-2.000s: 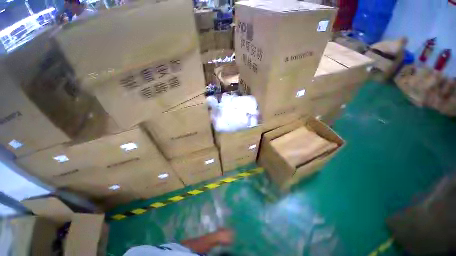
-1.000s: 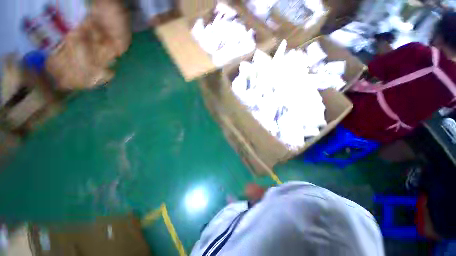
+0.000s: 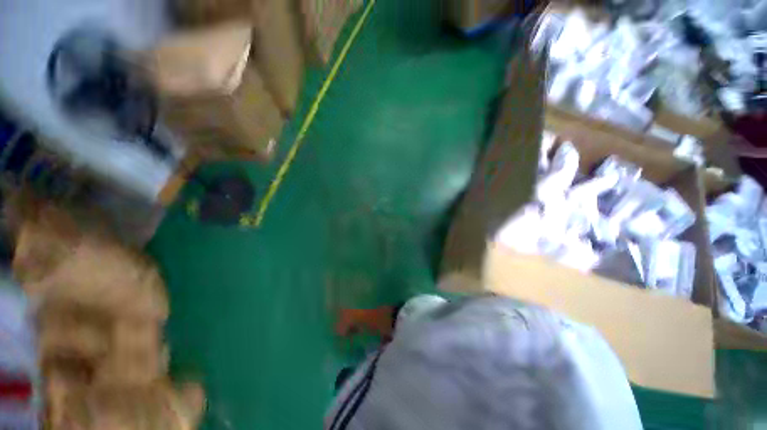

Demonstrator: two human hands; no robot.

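Note:
A blurred reddish-brown patch beside my pale grey sleeve, bottom centre, looks like my right hand (image 3: 366, 321). It is too smeared to tell its fingers or whether it holds anything. My left hand is not in view. Nearest me on the right stands an open brown carton (image 3: 601, 319) with a flap folded outward. It holds a heap of white pieces (image 3: 597, 210), too blurred to name exactly. My right hand is left of this carton and apart from it.
More open cartons of white pieces (image 3: 610, 67) stand behind and right. Green floor (image 3: 395, 159) runs ahead, with a yellow line (image 3: 311, 122). Closed cartons (image 3: 214, 92) stand upper left, near a dark round object (image 3: 225, 198). Blurred brown bundles (image 3: 105, 311) lie at left.
The view has swung right, away from the stacked cartons. The cartons of white pieces now fill the right side. The person in dark red has nearly left the picture at the right edge.

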